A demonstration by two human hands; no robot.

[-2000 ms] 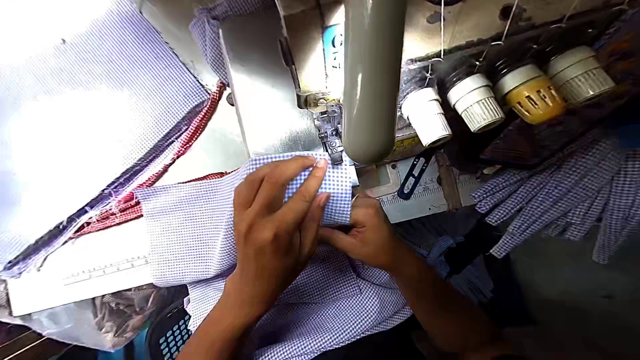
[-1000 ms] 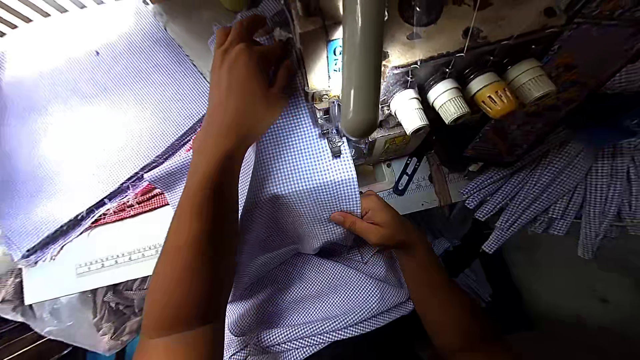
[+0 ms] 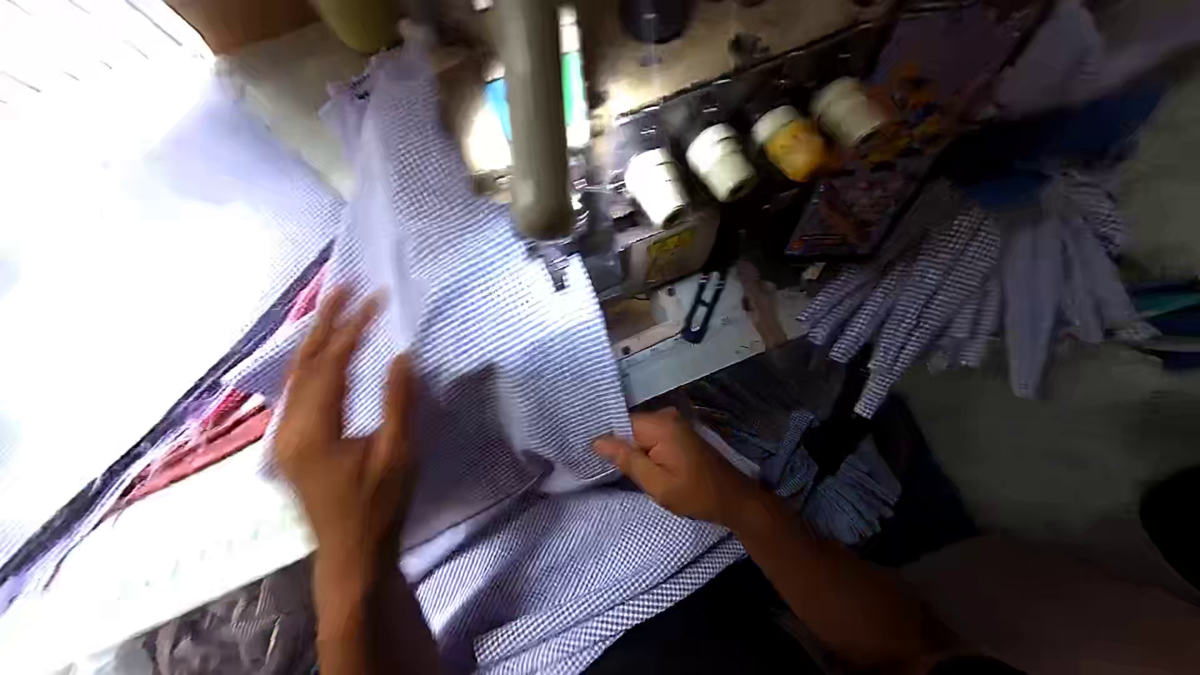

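A blue-and-white checked fabric (image 3: 525,347) runs from under the presser foot area of a sewing machine (image 3: 539,122) down toward my lap. My right hand (image 3: 670,464) pinches its right edge between thumb and fingers, below the machine. On the left, my left hand (image 3: 347,422) is blurred, its fingers spread over the fabric, with no hold that shows. The upper part of the cloth stands up in a fold left of the machine head. The needle is too blurred to make out.
White tension knobs (image 3: 720,161) and a yellow one (image 3: 790,142) line the machine front. Checked strips (image 3: 928,281) hang at the right. Red fabric strips (image 3: 206,441) and a dark-edged checked cloth lie at the left. A black slotted part (image 3: 703,307) sits on the machine bed.
My left hand has come back from the far end of the cloth toward me, and its fingers have spread. My right hand still pinches the edge. The view has shifted and blurred.
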